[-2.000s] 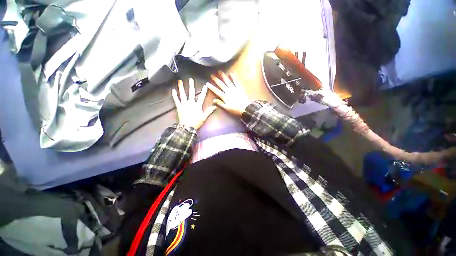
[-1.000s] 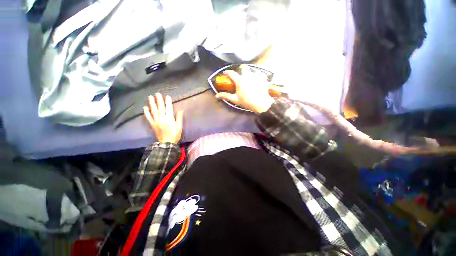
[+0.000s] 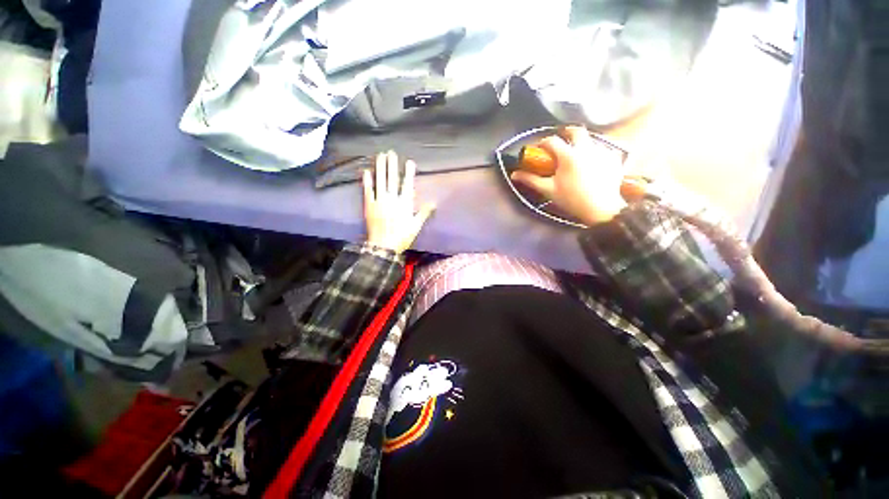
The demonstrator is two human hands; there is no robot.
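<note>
The grey garment (image 3: 429, 132) lies on the blue-lavender pressing table, its darker edge towards me and a small black label (image 3: 424, 99) on it. My right hand (image 3: 582, 180) is closed on the orange-brown handle of the steam iron (image 3: 526, 191), whose pointed plate faces left. The iron lies at the right part of the garment's near edge; what is under it is hidden. My left hand (image 3: 392, 207) lies flat with fingers spread, its fingertips at the garment's near edge and its palm on the table cover.
The pinkish hose (image 3: 770, 285) runs from the iron to the right. Pale garment parts (image 3: 258, 88) are bunched at the back left. Dark cloth (image 3: 843, 127) hangs at the right. Grey garments (image 3: 73, 263) are heaped below left, near a red item (image 3: 132, 439).
My right hand has taken hold of the iron, which moved left from its parked place onto the garment's edge. My left hand has moved away from the right one. The view has shifted.
</note>
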